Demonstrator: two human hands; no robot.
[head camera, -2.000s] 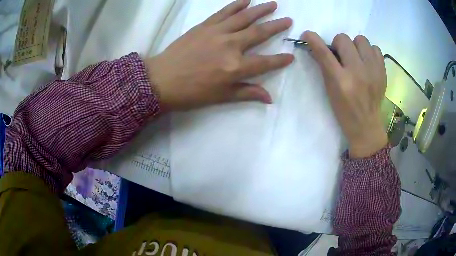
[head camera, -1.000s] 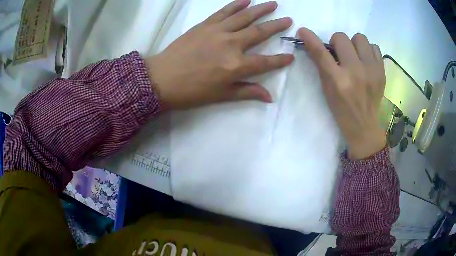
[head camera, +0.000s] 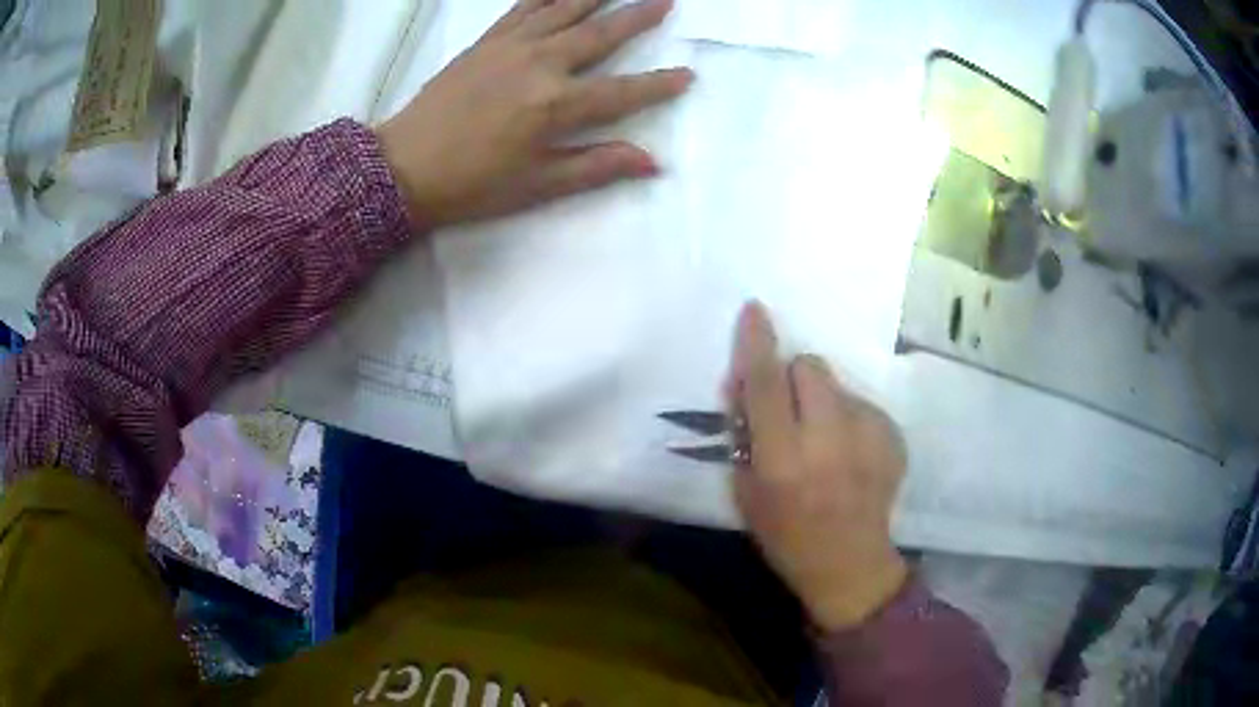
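Note:
A large white fabric piece (head camera: 580, 345) lies spread on the white table, hanging to its front edge. My left hand (head camera: 532, 118) rests flat on its upper left part with the fingers apart, holding nothing. My right hand (head camera: 815, 463) is over the lower right part of the fabric, slightly blurred, and holds small thread snips (head camera: 704, 435). The two dark pointed blades are apart and point left. The index finger is stretched away from me.
The sewing machine head (head camera: 1174, 166) and yellow-lit needle plate (head camera: 973, 221) are at the right. White cloth (head camera: 262, 69) with a brown paper tag (head camera: 113, 69) lies at upper left. A blue rim (head camera: 326, 532) and a flower-patterned thing (head camera: 242, 504) are below the table.
My right hand has moved down towards me with the snips, whose blades now show spread. My left hand has shifted slightly left and up. More of the machine shows at right.

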